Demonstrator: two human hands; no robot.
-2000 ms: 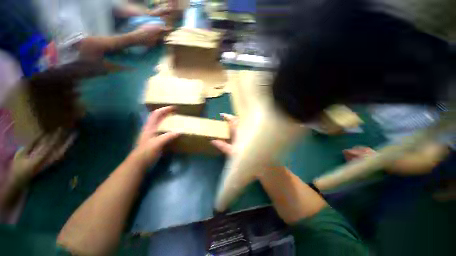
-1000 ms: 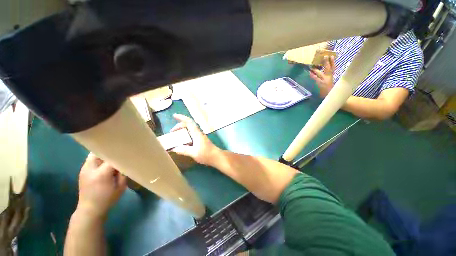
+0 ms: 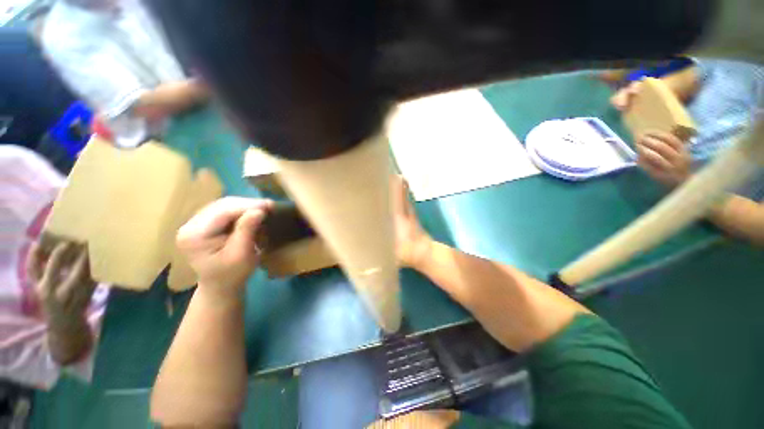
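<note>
A small brown mailer box (image 3: pixel 301 258) stands on the green table in front of me, partly hidden by the cream rack post. Its upper flap or lid shows a dark, shaded face. My left hand (image 3: pixel 224 239) pinches the left edge of this flap between thumb and fingers. My right hand (image 3: pixel 409 228) is at the box's right end, its fingers pointing up. The post covers part of it, so its contact with the box is hidden. The box's contents do not show.
The rack post (image 3: pixel 356 218) and its black joint (image 3: pixel 335 75) cross close in front. Another carton (image 3: pixel 258 166) is behind the box. A cardboard sheet (image 3: pixel 452 144) and round white item (image 3: pixel 574 149) lie to the right. Neighbours hold a box blank (image 3: pixel 126 214) and a box (image 3: pixel 658 111).
The view has swung left from one second ago, bringing the left neighbour's blank into sight. My left hand now shows clearly, pinching the box's dark flap. The right neighbour has both hands on a box.
</note>
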